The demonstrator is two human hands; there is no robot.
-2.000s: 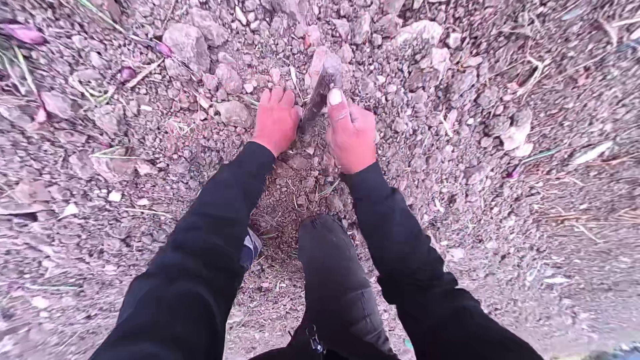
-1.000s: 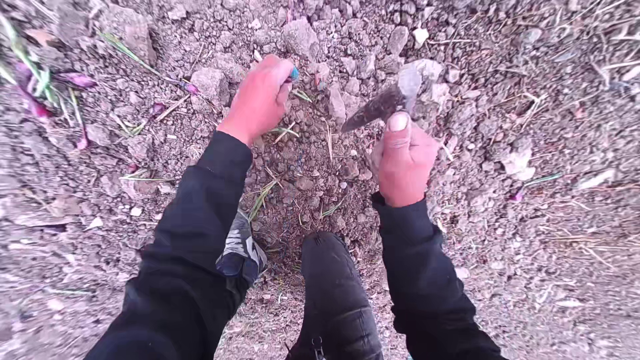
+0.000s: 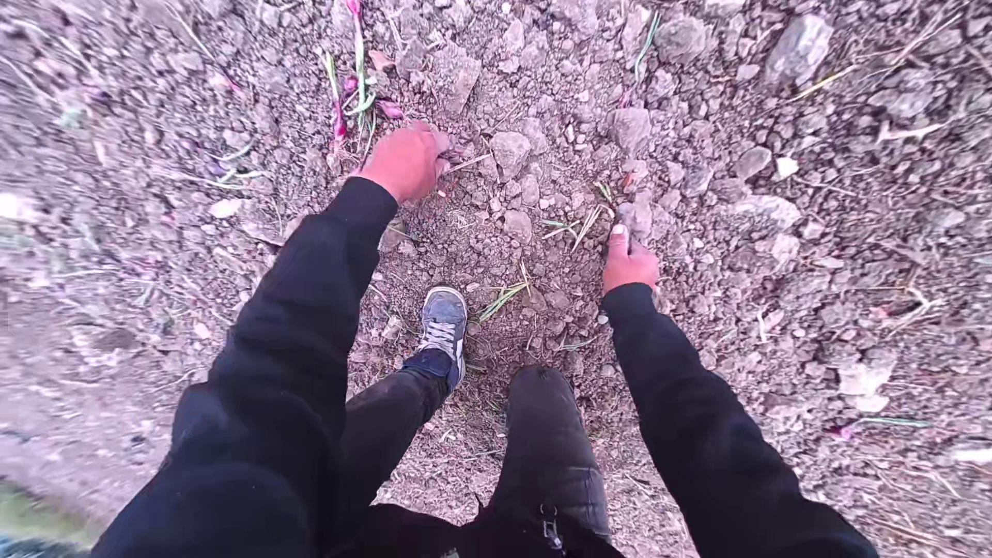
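My left hand [image 3: 404,163] is at the upper left, low over the soil beside a small pile of red onions [image 3: 339,120] with green stalks. Its fingers are bent and pressed together; whether anything lies between them is hidden. To the right, my right hand [image 3: 629,267] has its thumb up along a short-handled tool, whose greyish blade [image 3: 637,218] points away and blends with the clods. Loose green stalks [image 3: 502,301] lie on the soil between the hands and my shoe.
Rough, stony soil surrounds the hands, with larger clods [image 3: 800,48] at the upper right. My shoe [image 3: 444,325] and a bent knee [image 3: 542,395] are below. Another red onion [image 3: 843,431] with a stalk lies at the right, and more stalks [image 3: 232,178] at the left.
My left hand has moved left to the onion pile, away from the right hand. Both hands were close together two seconds ago. The view has shifted to the left.
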